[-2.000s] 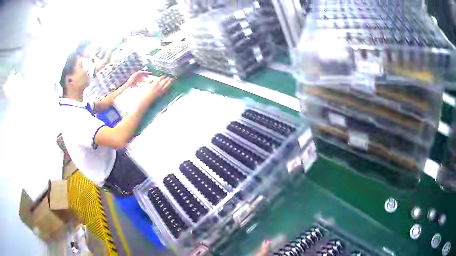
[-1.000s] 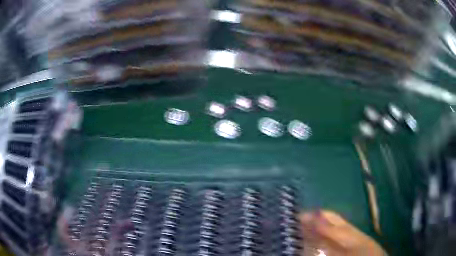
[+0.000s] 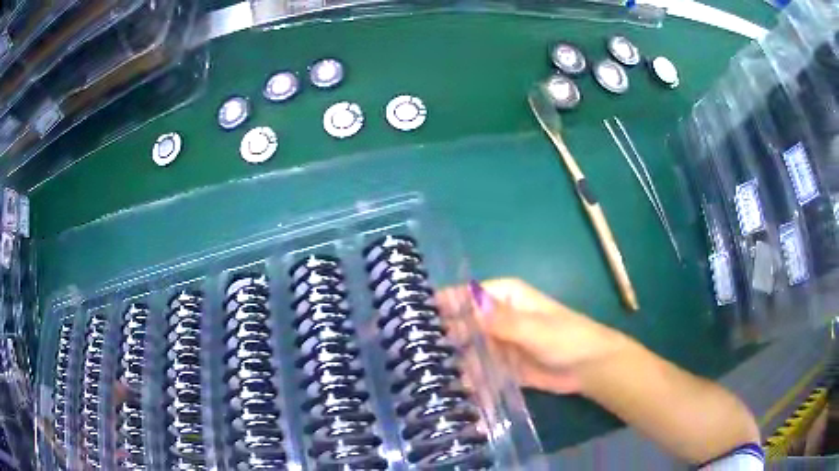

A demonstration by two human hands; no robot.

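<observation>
A clear blister tray [image 3: 354, 210] fills the lower left, with several long rows of black-and-silver round parts [image 3: 322, 354] standing on edge. My right hand [image 3: 538, 340] grips the tray's right side; its fingers show through the clear plastic, with a purple spot near the thumb tip. The tray is tilted, its right side looking nearer. My left hand cannot be made out clearly; only a faint skin-coloured patch shows through the tray at lower left.
Loose round parts [image 3: 344, 120] lie flat beyond the tray, with another cluster [image 3: 611, 75] at upper right. A wooden brush [image 3: 603, 235] and silver tweezers [image 3: 644, 179] lie on the green mat [image 3: 478, 184]. Stacked trays stand right [image 3: 764, 175] and upper left [image 3: 120, 83].
The view has swung from the neighbouring worker down to the mat. The tray now appears larger and tilted, and my right hand shows more fully at its right side.
</observation>
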